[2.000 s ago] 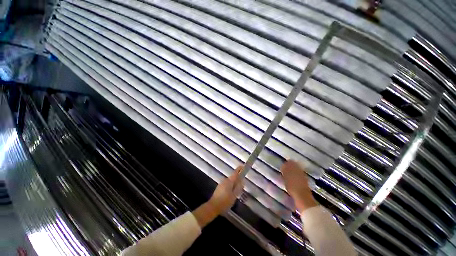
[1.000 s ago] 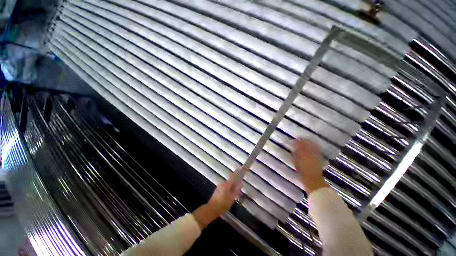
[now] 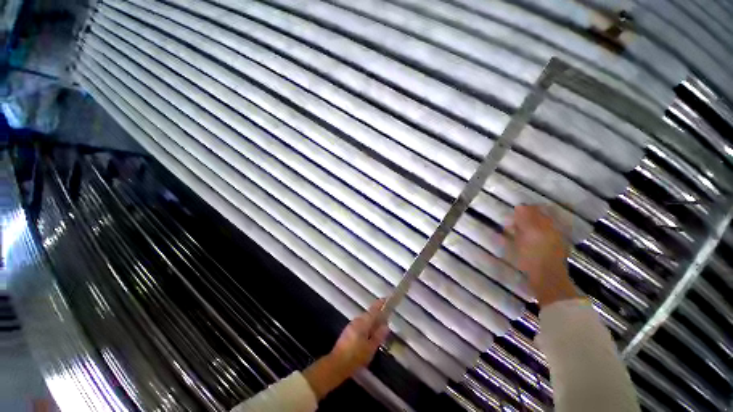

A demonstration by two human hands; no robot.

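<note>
A thin grey rectangular metal frame (image 3: 476, 182) lies tilted over the white ribbed covering (image 3: 289, 145) and the bare shiny bars (image 3: 643, 241). My left hand (image 3: 362, 339) grips the near end of the frame's left side, at the covering's near edge. My right hand (image 3: 540, 241) is inside the frame's open centre, over the covering close to its right edge. It is blurred, and its fingers look bent. I cannot tell if it holds anything.
A small brown and brassy piece (image 3: 612, 30) sits on the covering at the top right. A dark gap (image 3: 241, 249) runs along the bed's near side. Beyond it, at the left, is another bed of dark shiny bars (image 3: 120, 265).
My right hand has moved up and right along the covering's edge. The frame appears shifted slightly right and down in view, with my left hand still on it.
</note>
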